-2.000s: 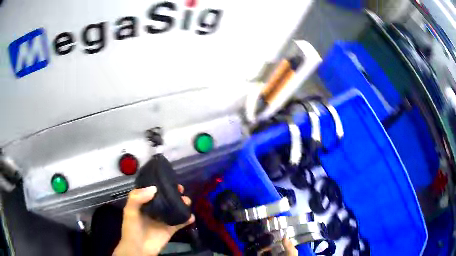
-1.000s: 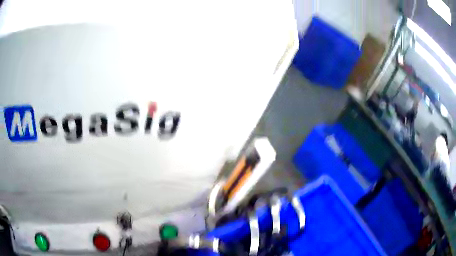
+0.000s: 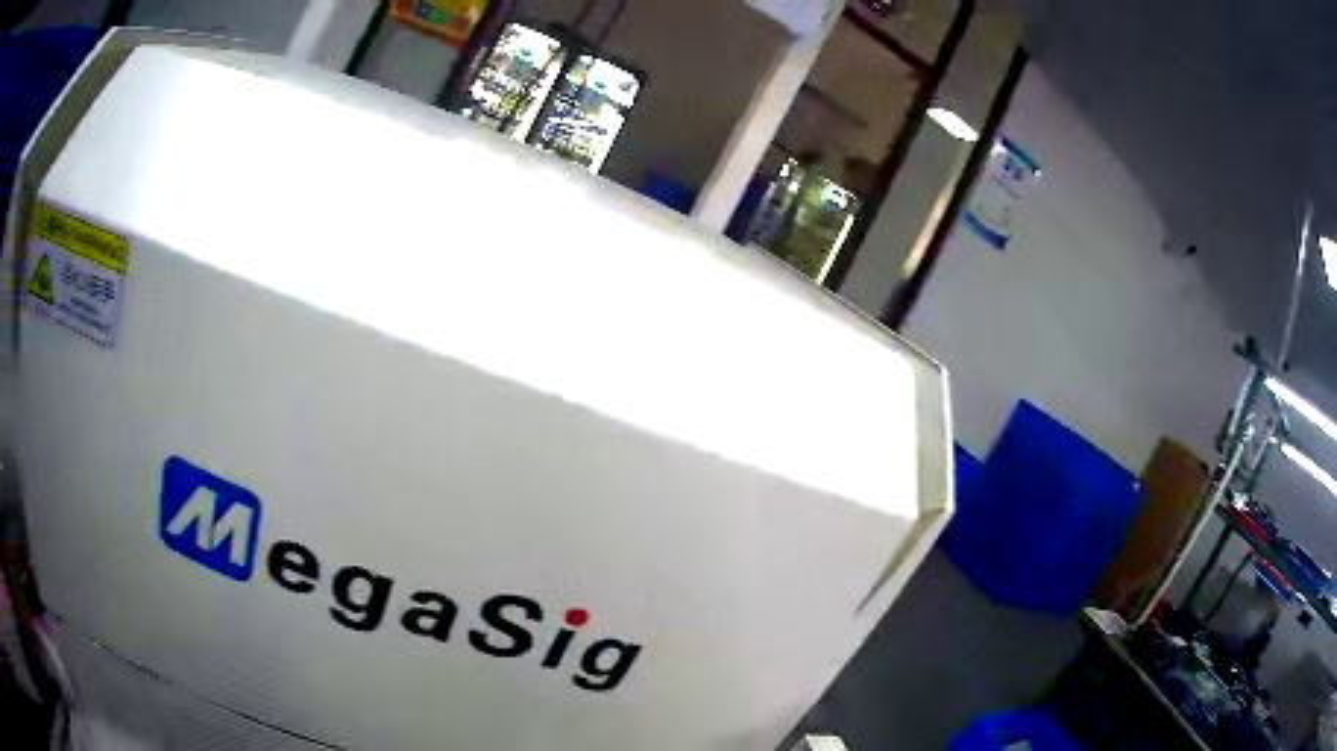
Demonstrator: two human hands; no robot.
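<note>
The large white test box (image 3: 484, 484) fills the left and middle of the head view. Its lid is closed and shows the blue M and "MegaSig" lettering (image 3: 455, 616). A yellow and white warning label (image 3: 79, 276) is at its upper left. The front panel with the buttons is out of the picture. Neither my left hand nor my right hand is in view.
A blue crate (image 3: 1044, 506) stands by the wall behind the box at the right, beside a brown board (image 3: 1155, 528). A cluttered bench (image 3: 1173, 682) is at the far right. Part of another blue bin (image 3: 1015, 731) shows at the bottom edge. Lit windows are behind the box.
The view has swung upward from the button panel to the lid and the room behind. My left hand with the black ear cup, the buttons and the headphone crate have left the picture.
</note>
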